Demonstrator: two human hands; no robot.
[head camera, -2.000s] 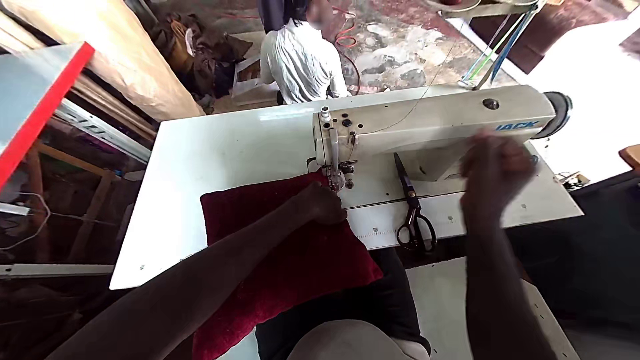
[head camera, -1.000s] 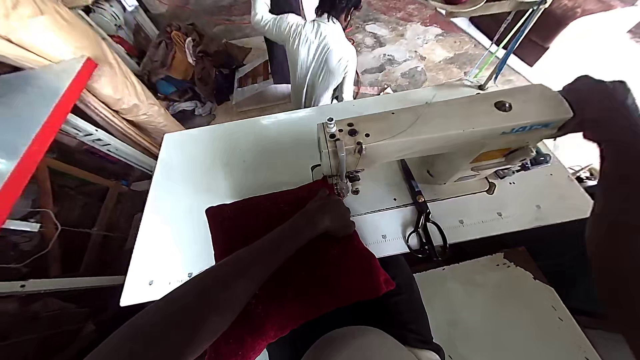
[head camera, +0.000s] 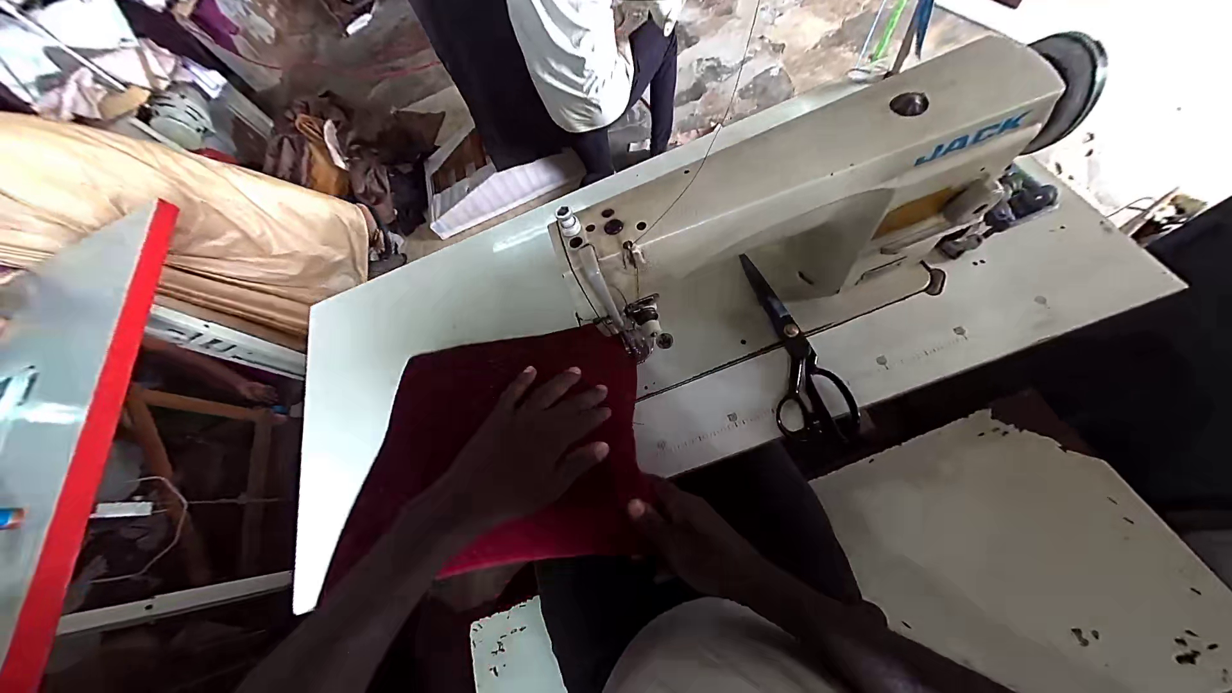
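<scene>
Dark red velvety fabric (head camera: 452, 404) lies on the white table of a Jack sewing machine (head camera: 818, 144), one corner at the presser foot (head camera: 637, 342). My left hand (head camera: 534, 448) rests flat on the fabric with fingers spread. At the fabric's lower right edge, my right hand (head camera: 688, 534) pinches the cloth between thumb and fingers. Black-handled fabric shears (head camera: 794, 337) lie under the machine arm, blades pointing away, handles at the table's front edge. The handwheel (head camera: 1068, 91) is at the far right, with no hand on it.
A red-edged panel (head camera: 96, 423) stands at the left, beside a large cream fabric bundle (head camera: 192, 231). Beyond the table a person in a white top (head camera: 568, 67) stands near a white crate (head camera: 500, 192). A worn pale board (head camera: 1001, 558) is at the lower right.
My right hand has come from the handwheel to the fabric's lower right edge. My left hand has left the corner by the presser foot and now lies spread on the cloth.
</scene>
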